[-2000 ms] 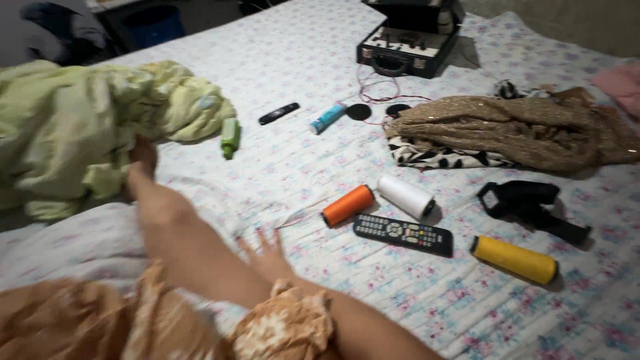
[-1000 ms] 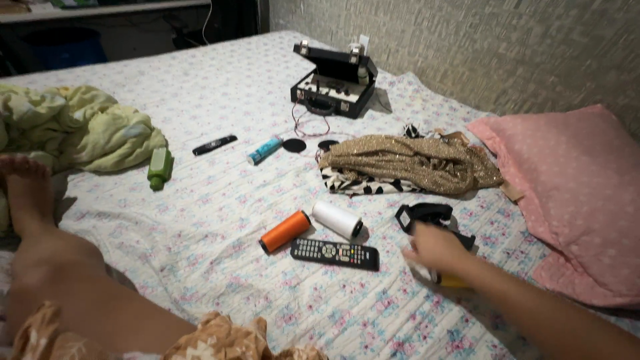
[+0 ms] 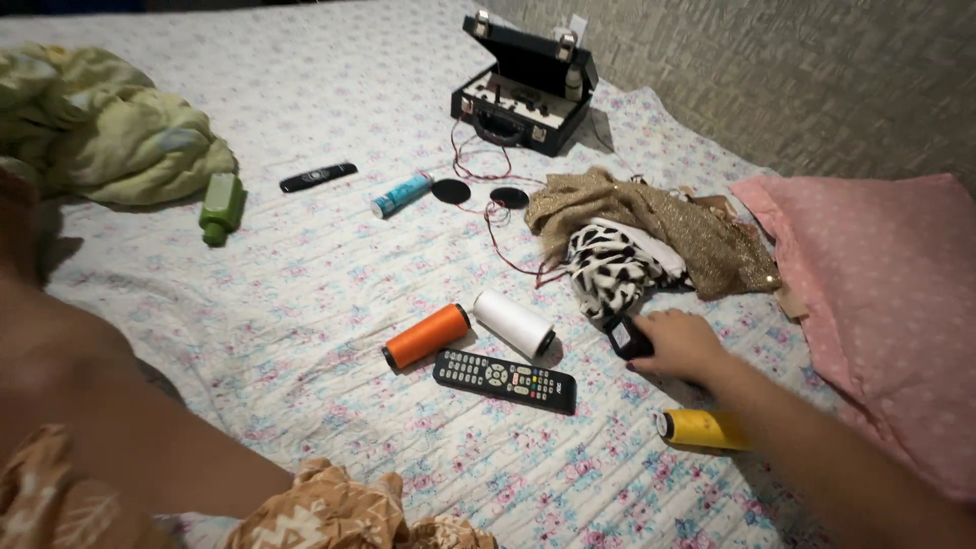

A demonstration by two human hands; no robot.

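My right hand [image 3: 679, 345] is closed around a black device with a small pale screen [image 3: 627, 337], at the lower edge of a black-and-white patterned cloth [image 3: 606, 263]. Under my forearm lies a yellow thread spool [image 3: 701, 428], partly hidden. Left of the hand are a white thread spool [image 3: 513, 324], an orange thread spool [image 3: 425, 336] and a black remote control [image 3: 505, 380]. A sparkly gold-brown fabric [image 3: 671, 229] lies bunched beyond the hand. My left hand is out of the picture.
Farther back stands an open black case [image 3: 526, 84] with wires running to two black discs [image 3: 451, 191]. A blue tube [image 3: 402, 195], a slim black device [image 3: 318, 177], a green bottle [image 3: 222, 210] and a green blanket [image 3: 130, 130] lie leftward. A pink pillow [image 3: 884, 305] is right.
My right hand has moved from beside the yellow spool onto the black device. The patterned cloth, earlier mostly beneath the gold-brown fabric, is now bunched out in front of it.
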